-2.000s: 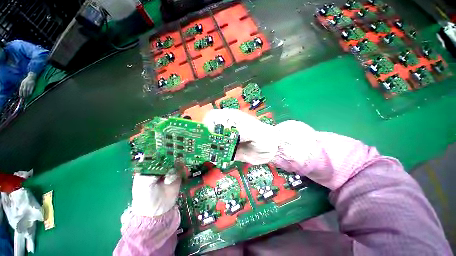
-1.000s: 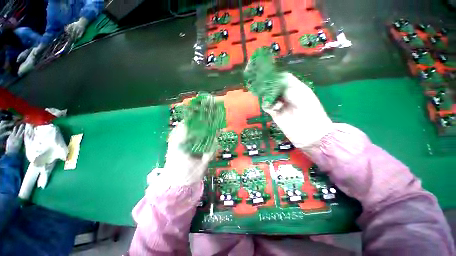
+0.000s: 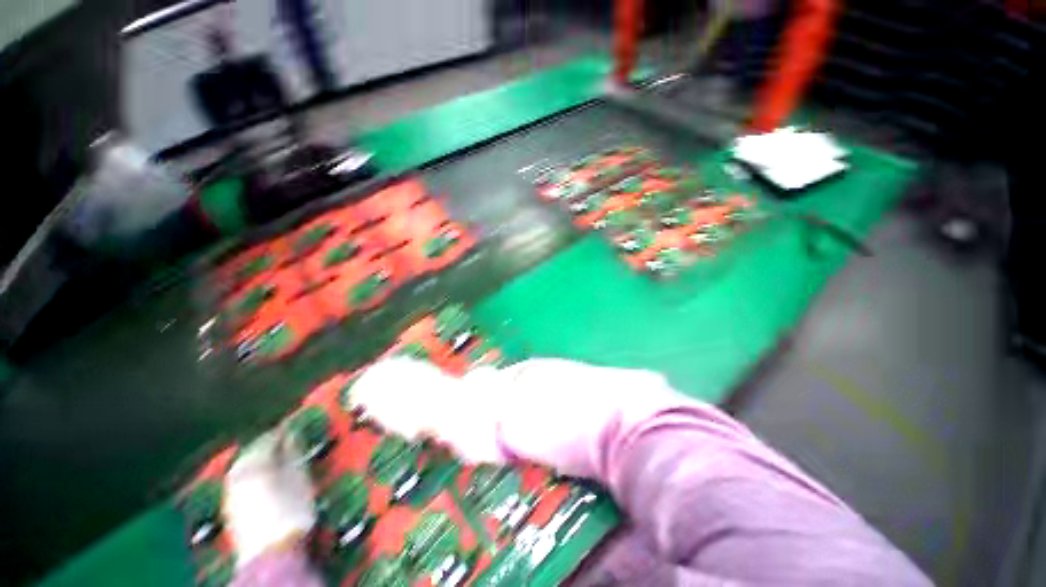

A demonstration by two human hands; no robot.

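Observation:
The picture is blurred. The nearest component tray (image 3: 445, 516) has red-orange pockets with several green circuit boards (image 3: 396, 464) in it. My left hand (image 3: 266, 493), in a white glove, is over the tray's left part, beside a green board (image 3: 310, 433). My right hand (image 3: 401, 396), also white-gloved, is over the tray's upper middle. Its fingertips point down and left to the boards. Blur hides whether either hand grips a board.
A second tray (image 3: 396, 218) with boards lies across the belt. A third tray (image 3: 654, 206) lies farther right. White papers (image 3: 791, 157) lie at the bench's right end by a red post (image 3: 794, 69). A small dark tool (image 3: 835, 233) is at the right bench edge.
The view has swung to the right. Both hands, which held raised green boards, are now low over the near tray. No raised board shows now.

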